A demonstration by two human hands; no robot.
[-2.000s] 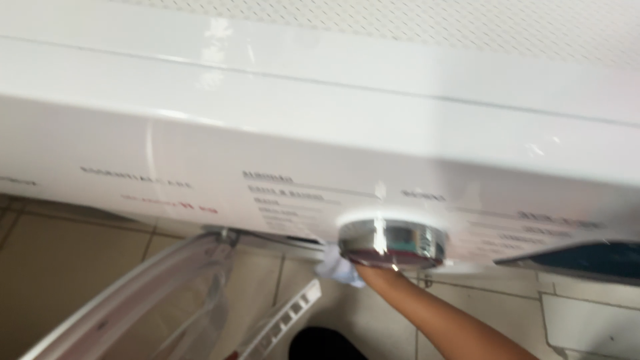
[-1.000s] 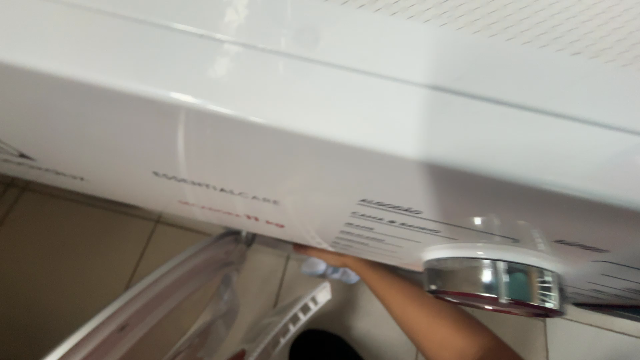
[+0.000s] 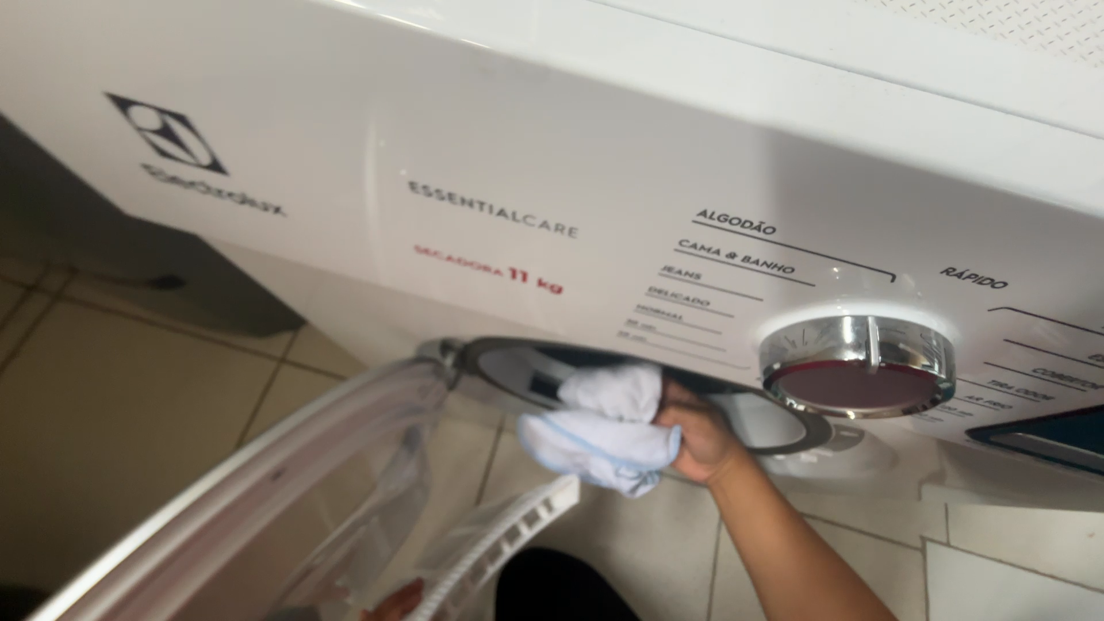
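My right hand (image 3: 697, 434) grips a bunched white cloth with light blue edging (image 3: 604, 440) at the round door opening of the white Electrolux dryer (image 3: 362, 172). Part of the cloth hangs outside the opening, below the control panel. My left hand (image 3: 398, 601) shows only as a few fingers at the bottom edge of the view, against a white slotted plastic piece (image 3: 509, 535), perhaps a lint filter or a basket rim. Those fingers look closed on it, though most of the hand is hidden.
The dryer's round door (image 3: 259, 483) stands swung out at the left. A chrome program dial (image 3: 858, 366) protrudes from the panel, with a dark display (image 3: 1048, 438) to its right. Beneath are floor tiles (image 3: 155, 414) and a dark rounded shape (image 3: 556, 586) at the bottom.
The right hand and the cloth, partly hidden below the panel earlier, now show plainly at the door opening. The view has shifted, and more of the dryer's front and opening is visible.
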